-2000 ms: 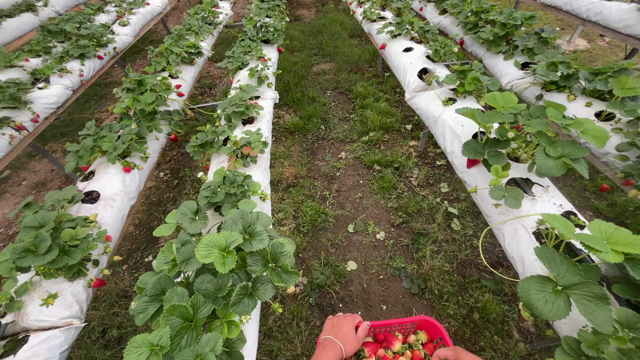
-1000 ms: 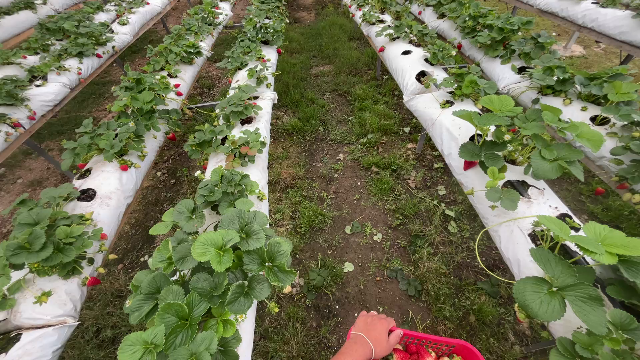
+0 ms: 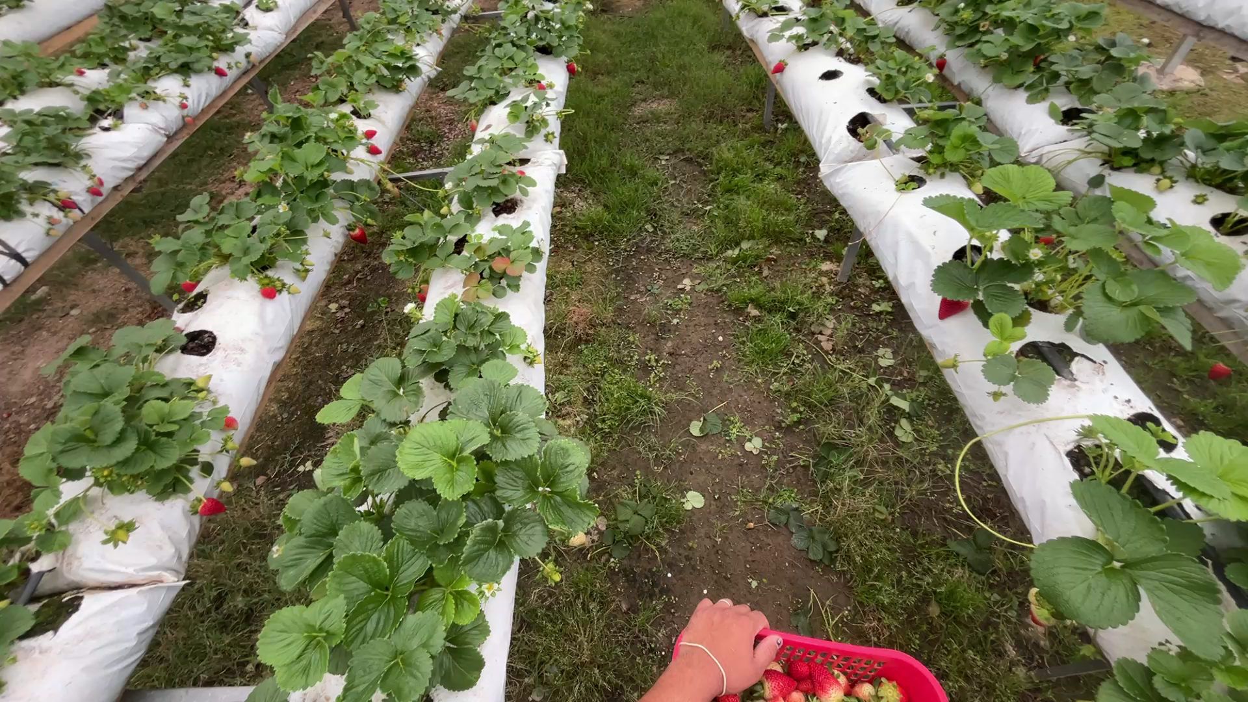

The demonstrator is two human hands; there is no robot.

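Note:
At the bottom of the head view, my left hand [image 3: 724,643] grips the near left rim of a red plastic basket [image 3: 858,659]. A thin pale band circles that wrist. Strawberries [image 3: 822,682], red and partly pale, lie inside the basket, whose lower part is cut off by the frame. My right hand is out of the picture. Leafy strawberry plants [image 3: 448,507] grow to the left of the hand, and a red strawberry [image 3: 953,308] hangs from the row on the right.
White plastic-covered grow bags [image 3: 507,283] run away in raised rows on both sides, on metal supports [image 3: 851,255]. Between them lies a dirt and grass path [image 3: 682,390]. A thin runner [image 3: 960,478] arches out from the right row over the path side.
Two seconds ago part of my right hand showed at the basket's right side; it has left the view. My left hand stays on the rim, and the basket sits lower in the frame than at first.

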